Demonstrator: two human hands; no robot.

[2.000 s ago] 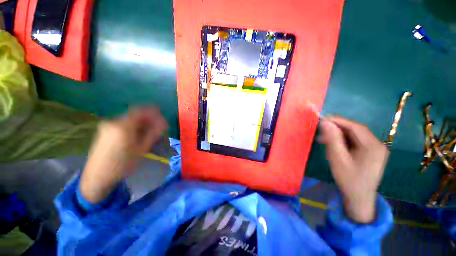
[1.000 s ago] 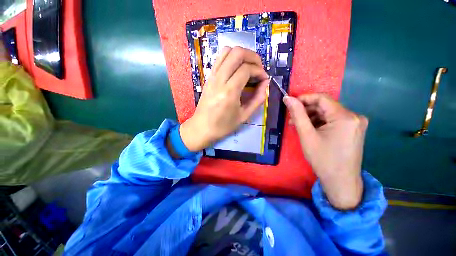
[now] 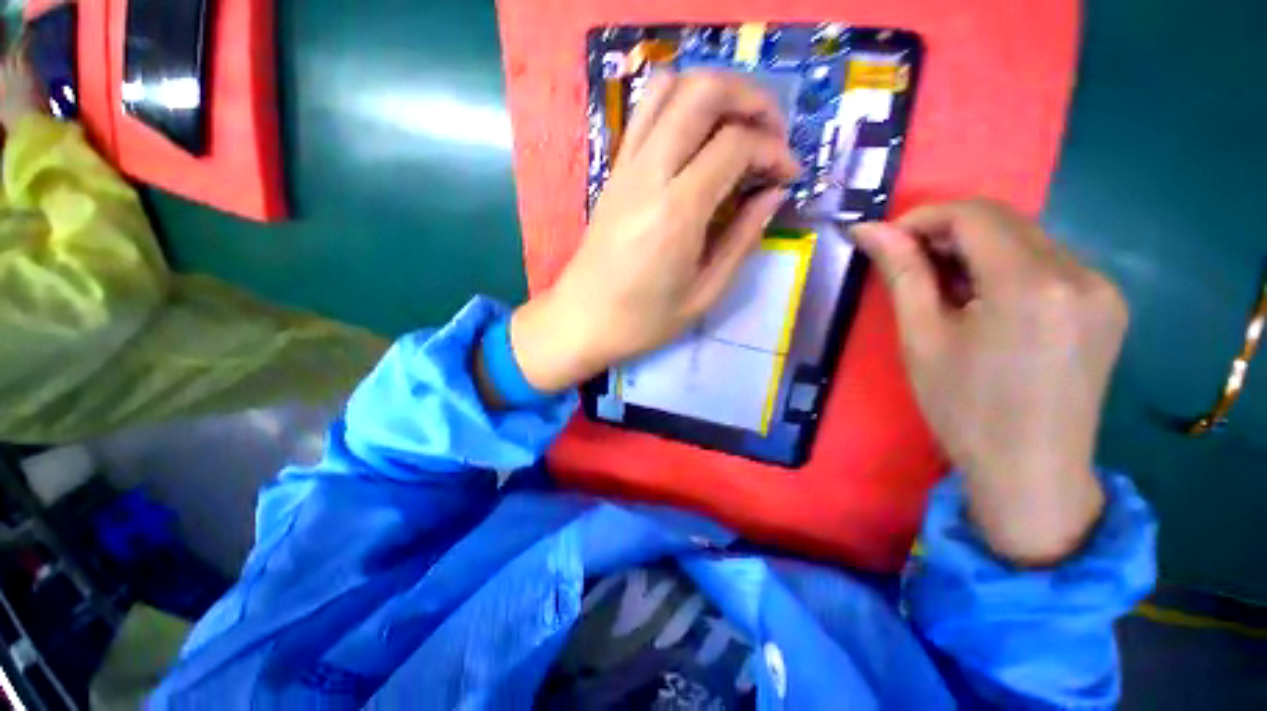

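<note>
An open tablet unit (image 3: pixel 820 375) lies on a red foam pad (image 3: pixel 980 84). Its white battery (image 3: pixel 723 354) with yellow edges is at the near end, the blue mainboard (image 3: pixel 820 97) at the far end. My left hand (image 3: pixel 660 222) is over the tablet, its fingertips pinched together above the board's near edge; whether they hold something is hidden. My right hand (image 3: pixel 994 327) is at the tablet's right edge, shut on slim tweezers (image 3: pixel 834 222) whose tip points left toward the board. The tip is blurred.
A flex cable (image 3: pixel 1237 364) lies on the green bench (image 3: pixel 375 125) at the right. Another red pad (image 3: pixel 250 111) with a glossy black tablet (image 3: pixel 167 70) is at the upper left. A person's yellow sleeve (image 3: pixel 84 236) is at the left.
My left hand has come from the left onto the tablet over the last two seconds. My right hand has moved in to the tablet's right edge with the tweezers. The view has shifted slightly.
</note>
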